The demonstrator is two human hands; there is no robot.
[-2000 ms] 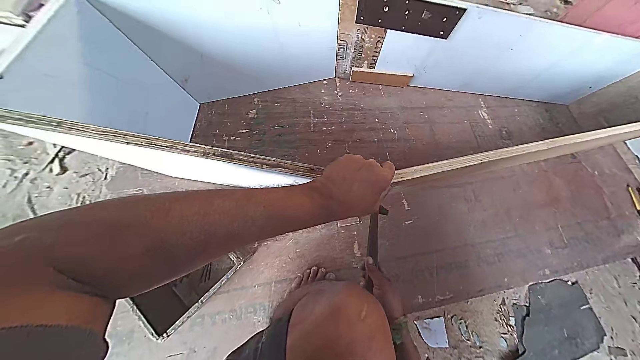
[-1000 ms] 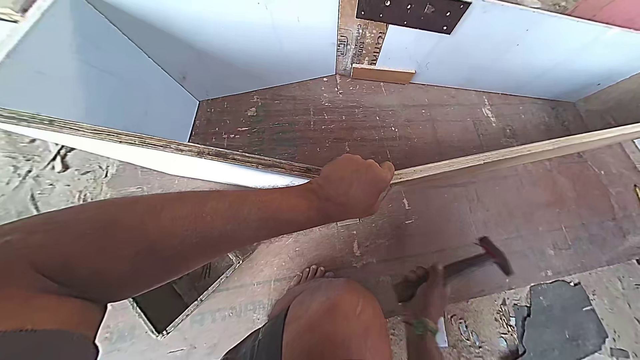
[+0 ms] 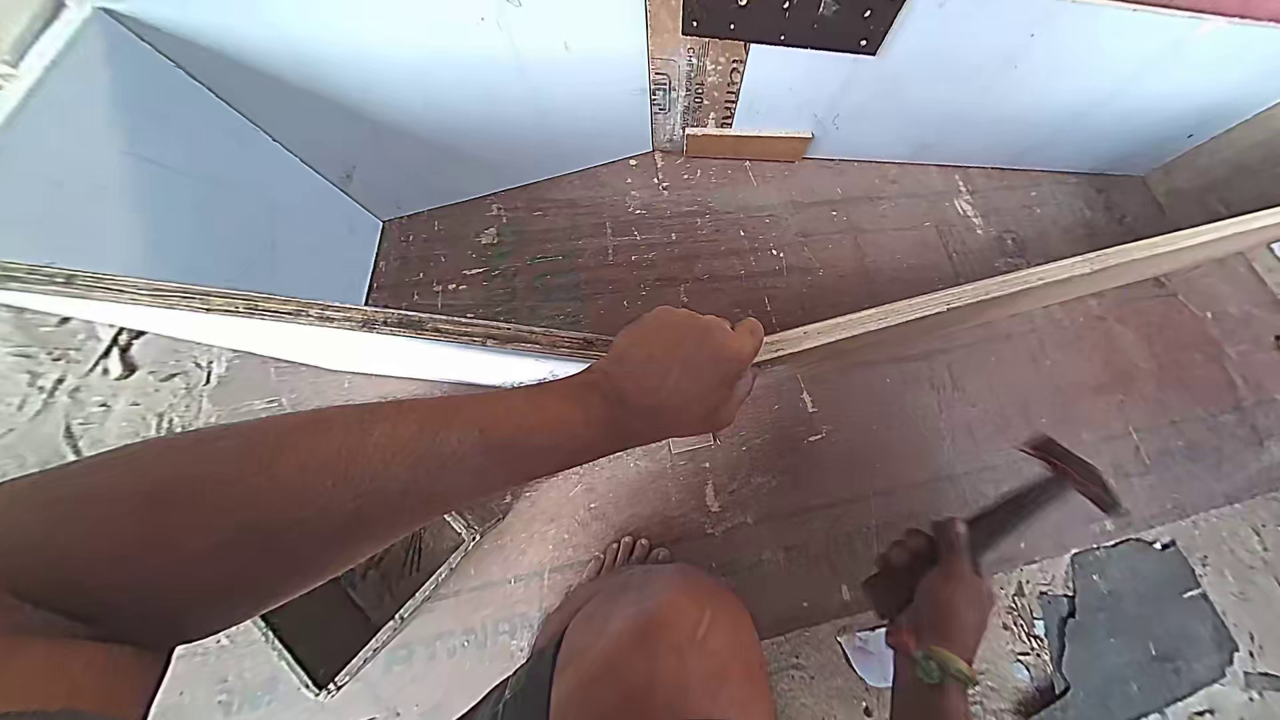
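My left hand (image 3: 680, 370) grips the top edges of two boards where they meet at the middle. One is a plywood panel with a white face (image 3: 300, 335), running off to the left; the other is a pale plywood board (image 3: 1020, 290), running to the right. At the lower right my right hand (image 3: 935, 580) is closed around the handle of a hammer (image 3: 1070, 472), whose head points up and right above the brown plywood sheet (image 3: 860, 450). The hammer is slightly blurred and touches neither board.
White-faced panels (image 3: 480, 100) stand upright along the back. A small wood block (image 3: 748, 145) and a dark perforated plate (image 3: 800, 22) are at the back. An open wooden frame (image 3: 400, 610) lies lower left, a broken grey sheet (image 3: 1145, 620) lower right. My knee and foot are in front.
My right hand has moved right from beside my knee, where the hammer pointed up under my left hand. The hammer is now swung out to the right. My left hand stays on the boards.
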